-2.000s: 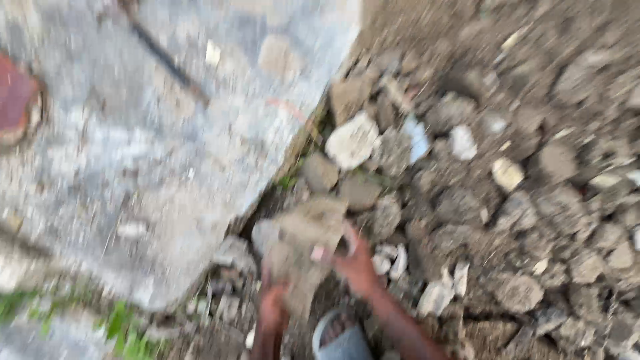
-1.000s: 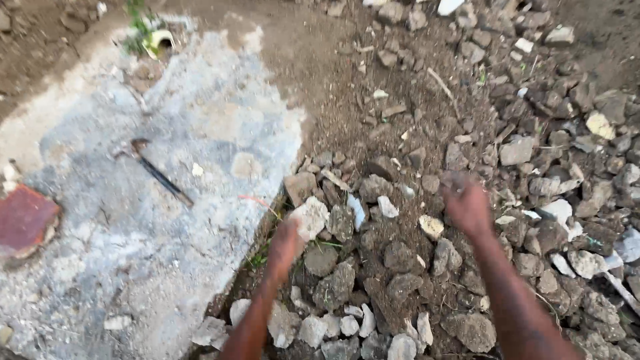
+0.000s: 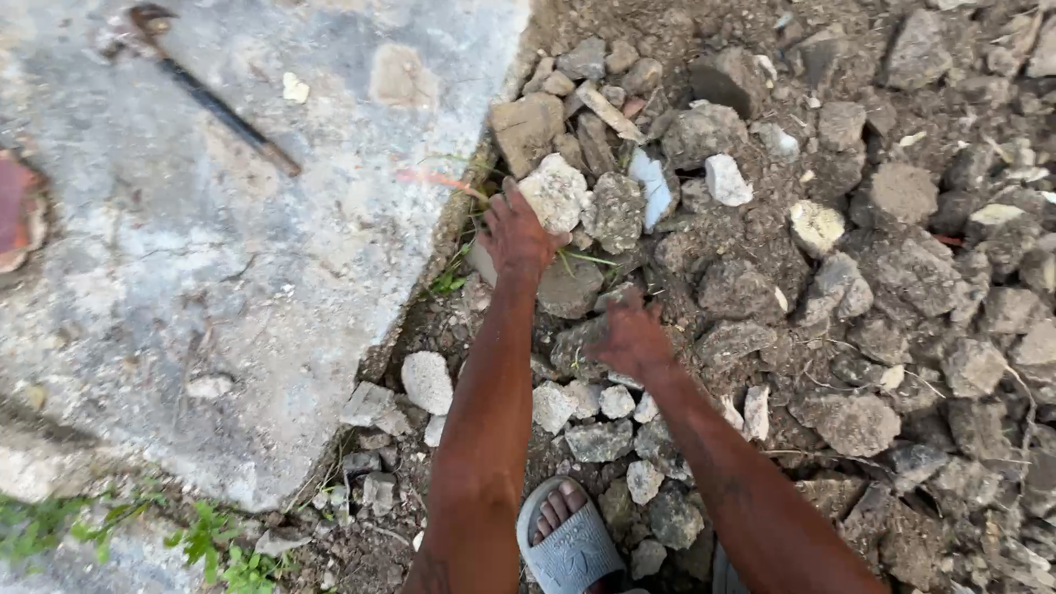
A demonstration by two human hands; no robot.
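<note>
My left hand [image 3: 518, 231] rests against the left side of a pale, rough stone [image 3: 554, 194] beside the concrete slab's edge. Its grip on that stone is not clear. Lower and to the right, my right hand [image 3: 631, 334] is over a grey-brown stone [image 3: 575, 346], fingers partly spread and slightly blurred; whether it grips the stone cannot be told. A rounded, flat stone [image 3: 569, 287] lies between the two hands. Small white and grey stones [image 3: 617, 402] sit just below my right hand.
A hammer [image 3: 223, 111] with a dark handle lies on the concrete slab [image 3: 330, 272], with a reddish block [image 3: 18, 210] at the far left. Broken rubble [image 3: 907, 264] covers the soil on the right. My sandalled foot [image 3: 573, 536] stands among stones at the bottom; weeds [image 3: 202, 540] grow lower left.
Two seconds ago both hands held a flat, tan piece; it is no longer in them. Since one second ago my right hand has come in from the right, nearer my left hand.
</note>
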